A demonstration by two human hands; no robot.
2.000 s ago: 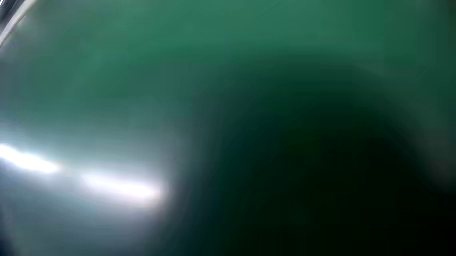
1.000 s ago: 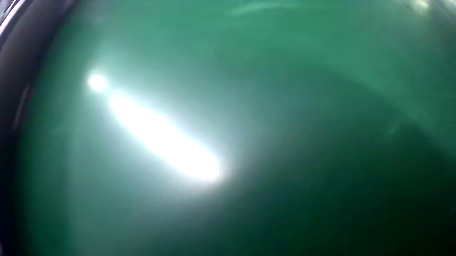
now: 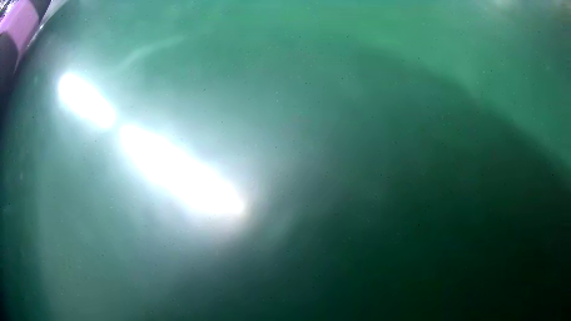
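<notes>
A shiny green surface [image 3: 300,125] fills nearly the whole head view, very close and blurred. Bright white light reflections lie on it at the left, and a dark shadow covers its lower right. Neither my left hand nor my right hand is in view. No held object or tool shows.
A pink or light purple thing [image 3: 20,26] with a dark part beside it is cut off at the top left corner; I cannot tell what it is. A pale blurred patch shows at the top right edge.
The view has shifted over the green surface. The light reflections have moved left, and the pink thing has come into the top left corner, where a dark band was before.
</notes>
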